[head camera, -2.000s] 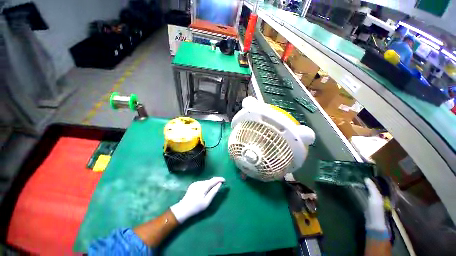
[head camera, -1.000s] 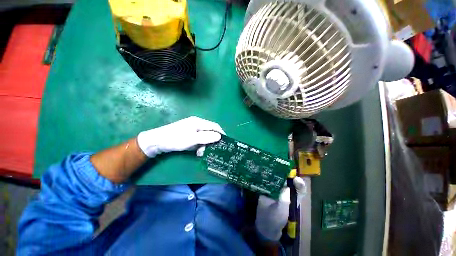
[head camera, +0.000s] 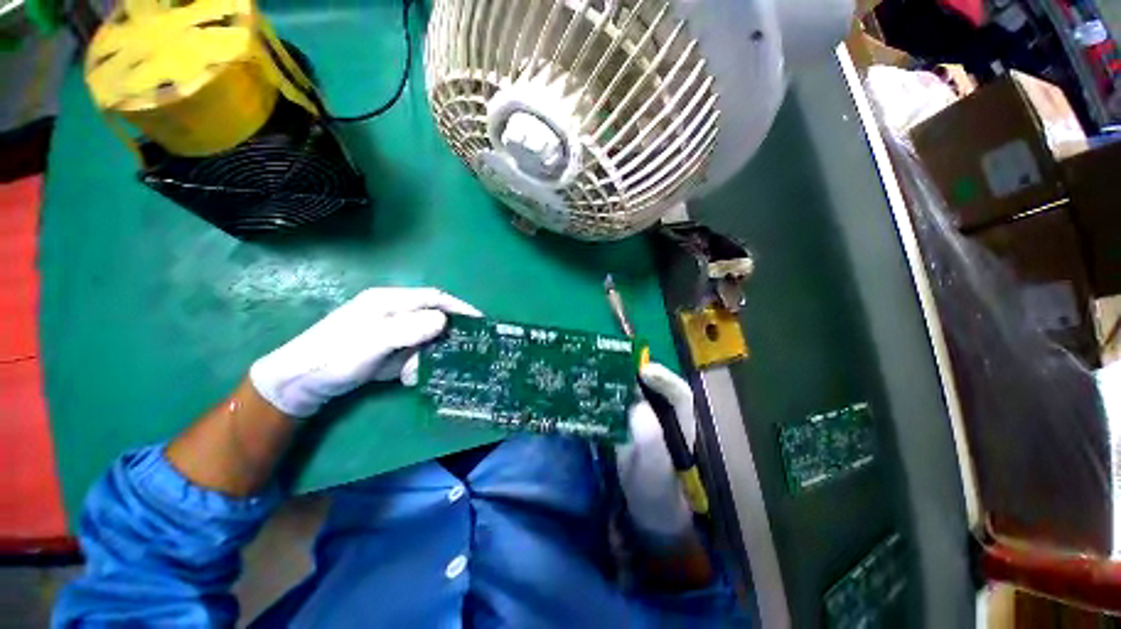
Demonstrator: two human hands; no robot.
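A green circuit board (head camera: 531, 378) with white print is held nearly level above the mat's near edge. My left hand (head camera: 357, 349), in a white glove, grips its left end between thumb and fingers. My right hand (head camera: 658, 449), also gloved, is at the board's right end and holds it. The same hand holds a soldering iron (head camera: 674, 433) with a black and yellow handle; its metal tip points away from me, past the board's far right corner. No solder wire can be made out.
A large off-white fan (head camera: 578, 117) stands beyond the board. A black fan with a yellow top (head camera: 184, 76) is at the far left. The iron stand (head camera: 723, 264) and yellow sponge (head camera: 713, 337) are at the bench's right edge. Boards (head camera: 826, 447) lie on the conveyor (head camera: 811, 283); cartons are beyond.
Two seconds ago the right hand held a board over the conveyor and the left hand was empty. Since one second ago the board has turned more level and the iron's tip has come into view.
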